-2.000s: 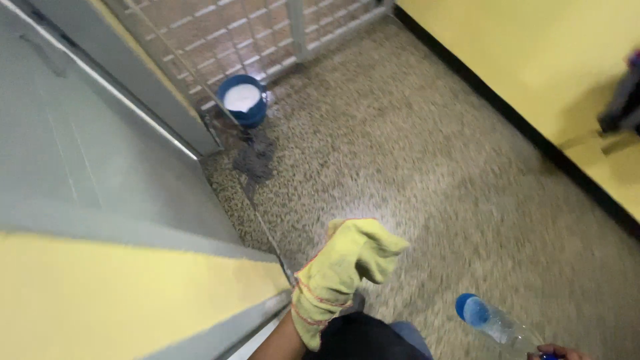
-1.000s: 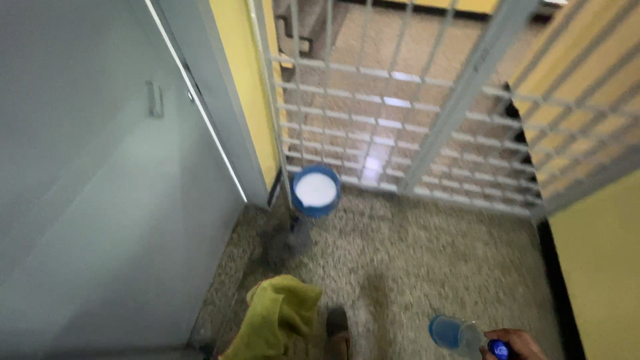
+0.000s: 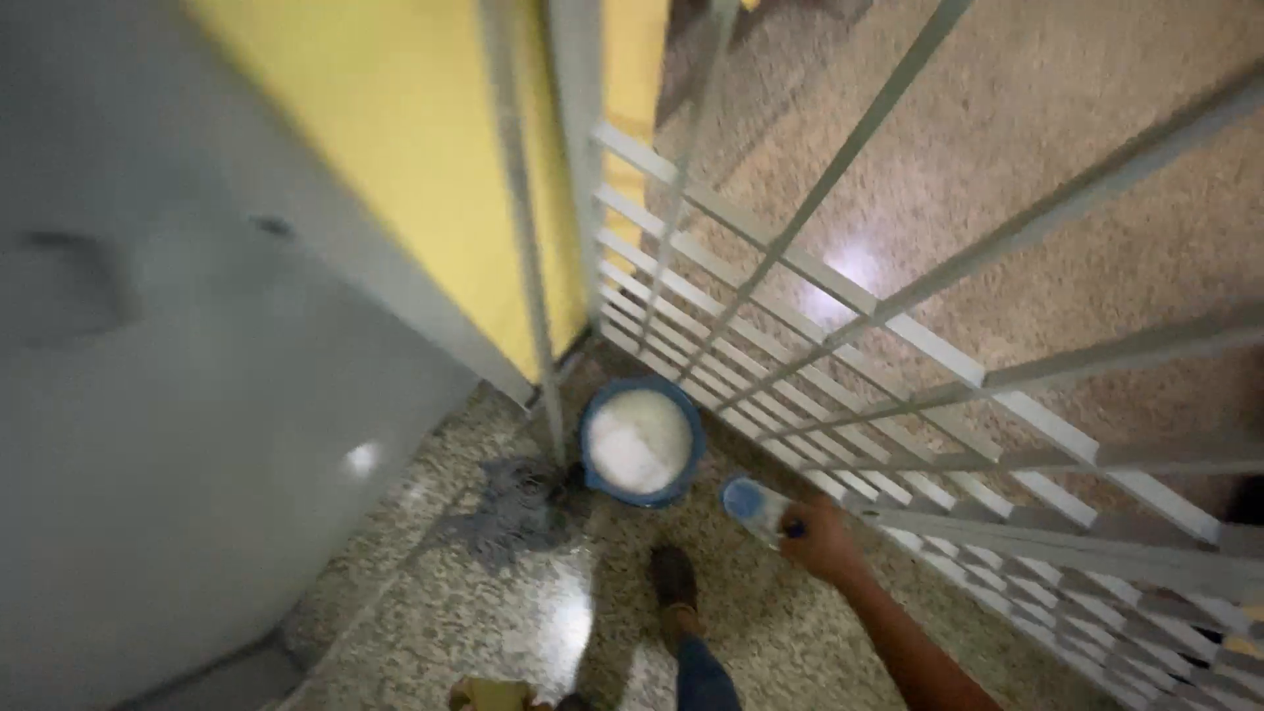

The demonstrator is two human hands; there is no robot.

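My right hand (image 3: 820, 538) grips a clear plastic bottle (image 3: 758, 509) by its blue-capped end; blue shows at its far end too. Just left of the bottle, a blue bucket (image 3: 640, 442) filled with white foam stands on the floor by the gate. Beside the bucket, a grey string mop head (image 3: 509, 509) lies spread on the floor, with its long handle (image 3: 528, 227) rising up past the yellow wall. At the bottom edge a yellow cloth (image 3: 489, 694) shows at my left hand, which is mostly out of view.
A white metal barred gate (image 3: 889, 306) runs along the right side. On the left are a grey door (image 3: 197, 425) and its frame, beside a yellow wall (image 3: 395, 118). My shoe (image 3: 673, 578) is on the speckled floor, below the bucket.
The view has come much nearer to the bucket and gate. My right hand has brought the bottle close to the bucket's right side. The yellow cloth has moved down to the bottom edge.
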